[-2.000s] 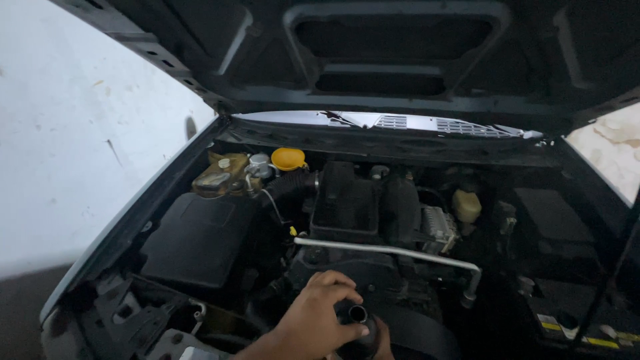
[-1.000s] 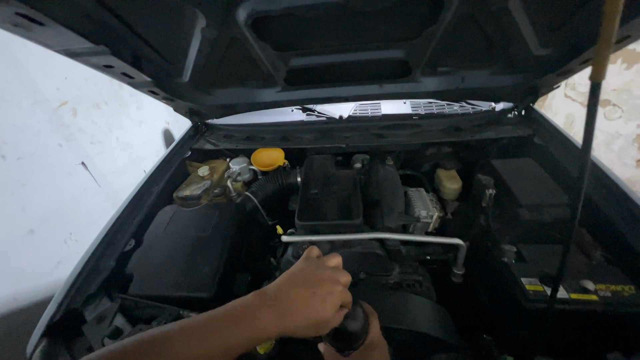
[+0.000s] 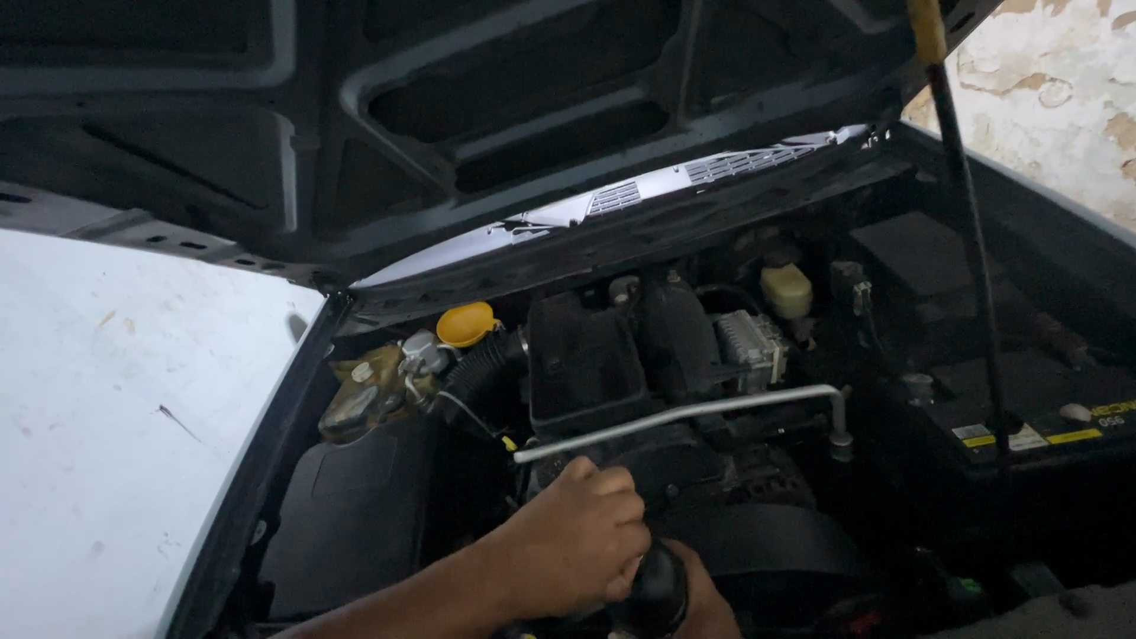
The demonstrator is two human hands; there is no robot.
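At the bottom centre, my right hand [image 3: 706, 595] wraps the side of a dark, rounded container [image 3: 655, 590]. My left hand [image 3: 581, 537] has its fingers curled against the upper part of that container; whether they grip it or a small part on it is hidden. Both hands are over the front of a car's engine bay. Just beyond them a bent silver metal bar [image 3: 683, 413] lies across the engine, its thicker end turned down at the right. Behind the bar sits a black plastic engine housing [image 3: 586, 364].
The raised hood [image 3: 515, 98] hangs above, with a prop rod [image 3: 972, 240] at the right. A yellow funnel-like cup [image 3: 466, 325] and a stained reservoir [image 3: 359, 399] are at the left. A car battery [image 3: 1056, 404] sits at the right, beyond a cream reservoir [image 3: 787, 291].
Two seconds ago the container's round mouth showed beside my left fingers; now my left hand is curled over its upper part. The view has tilted.
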